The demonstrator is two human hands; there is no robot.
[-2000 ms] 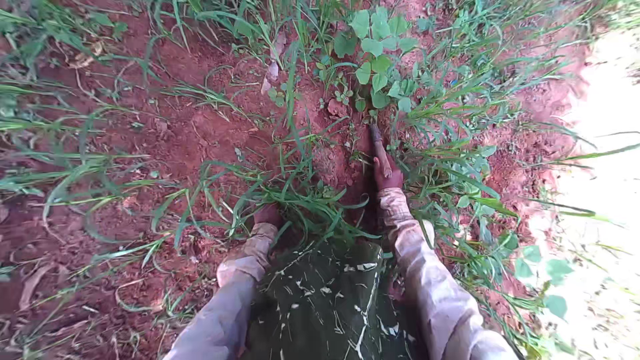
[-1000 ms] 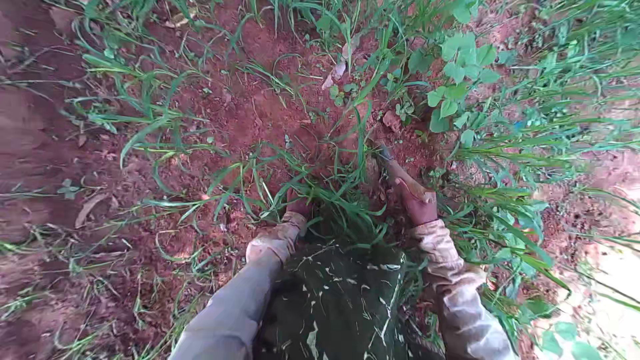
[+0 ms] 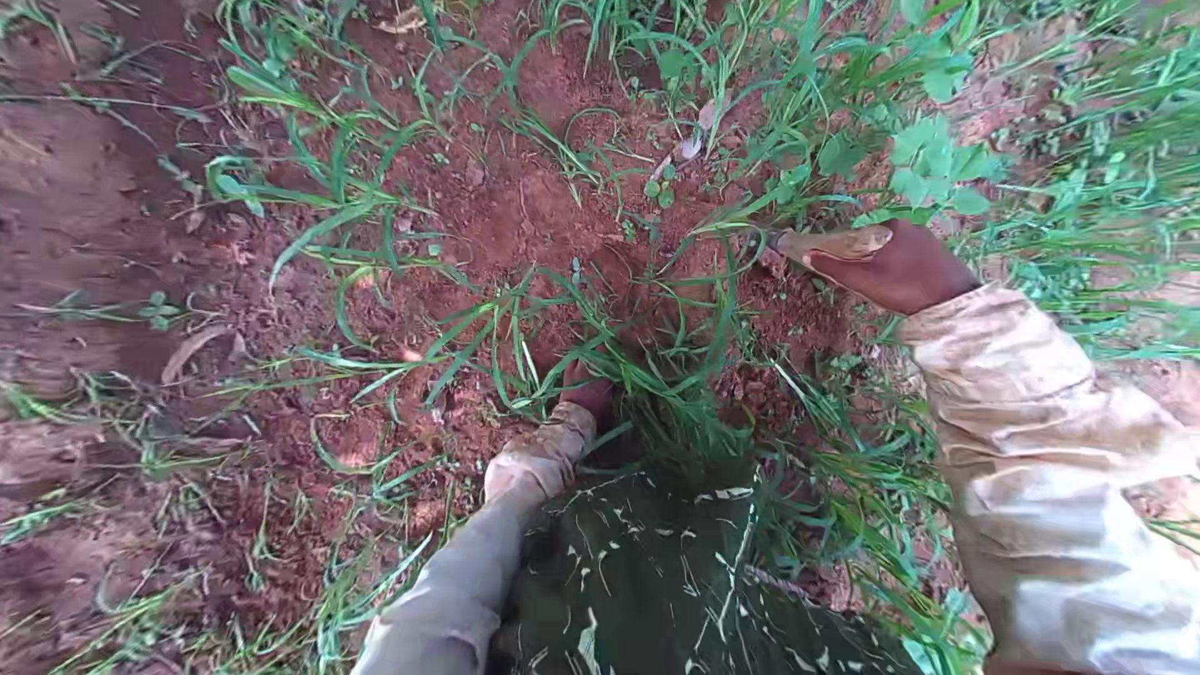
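Note:
My right hand [image 3: 905,272] is closed around the wooden handle [image 3: 834,244] of a hand tool, right of centre. The handle points left, and the tool's far end is hidden among grass and soil, so its kind cannot be told. My left hand [image 3: 589,389] is low at the centre, mostly covered by long green grass blades [image 3: 675,375]; it is at the base of the tuft, and whether its fingers grip the stems cannot be seen. Both arms wear pale, soil-stained sleeves.
Reddish soil [image 3: 525,216] with scattered grass tufts spreads ahead and to the left. A broad-leaved plant [image 3: 937,169] grows beyond my right hand, with denser grass along the right. Dark patterned cloth [image 3: 656,581] lies between my arms. A dry curled leaf [image 3: 195,352] rests at left.
My right hand has moved right, away from my left hand, with the tool still in it. The handle has turned from pointing mostly forward to pointing left. The view has shifted left.

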